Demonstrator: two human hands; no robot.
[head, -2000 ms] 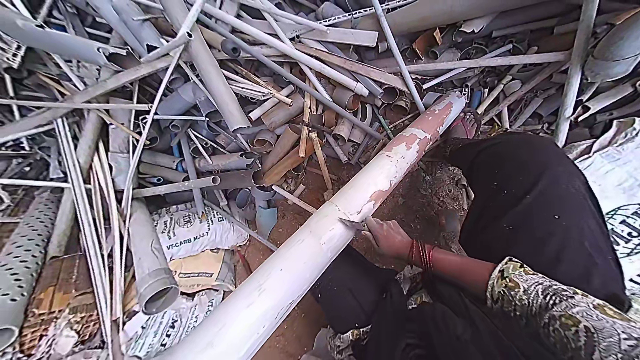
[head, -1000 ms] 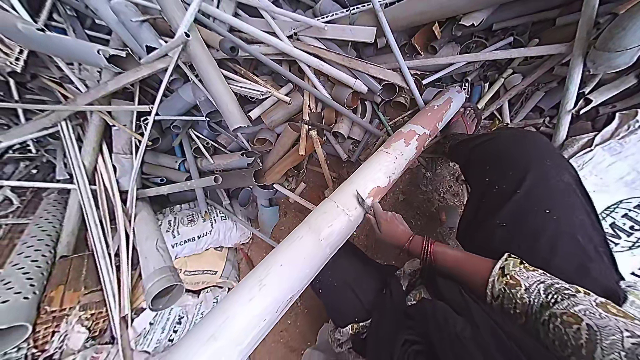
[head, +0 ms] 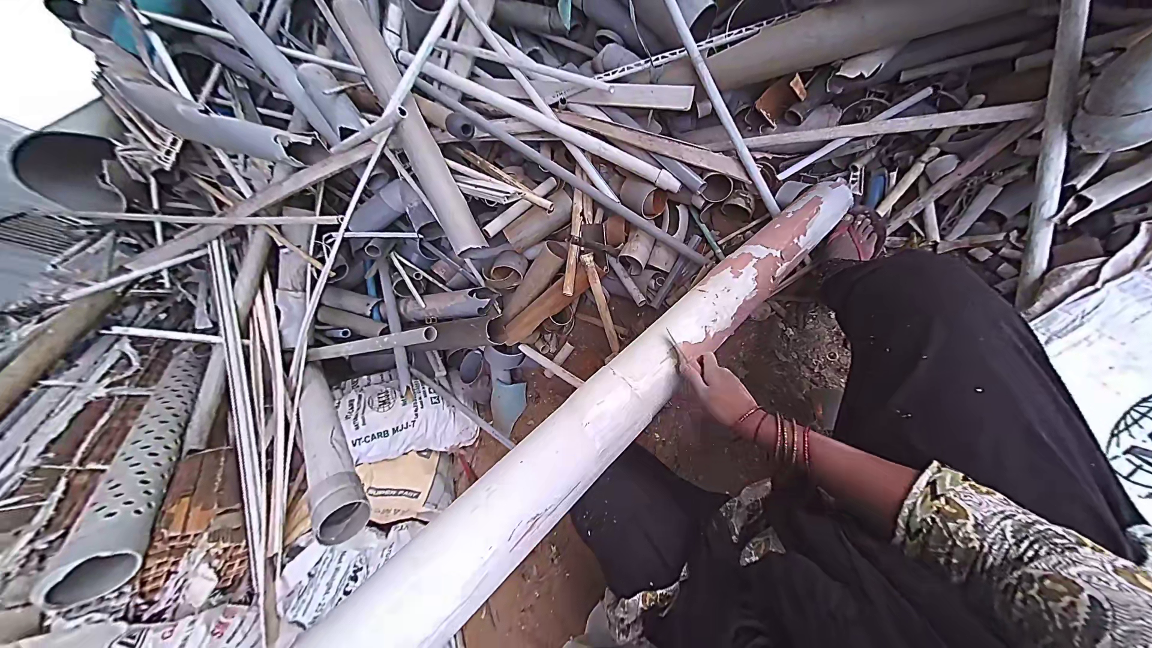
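A long plastic pipe (head: 558,450) slants from the bottom edge to the upper right, its far end beside my foot. White coating covers its near part, while reddish-brown surface shows in patches toward the far end. My right hand (head: 718,391), with bangles on its wrist, is at the pipe's right side where white meets brown. Its fingers are closed on a small thin blade (head: 675,346), mostly hidden by them, whose tip touches the pipe. My left hand is out of view.
Scrap pipes and strips (head: 504,162) are heaped across the back and left. A perforated pipe (head: 135,477) and a printed sack (head: 396,414) lie at left. Another white sack (head: 1102,360) is at right. My bare foot (head: 859,236) rests beyond my dark-clothed knee.
My right hand and the blade have shifted a little along and across the pipe's surface. The pipe lies in nearly the same place.
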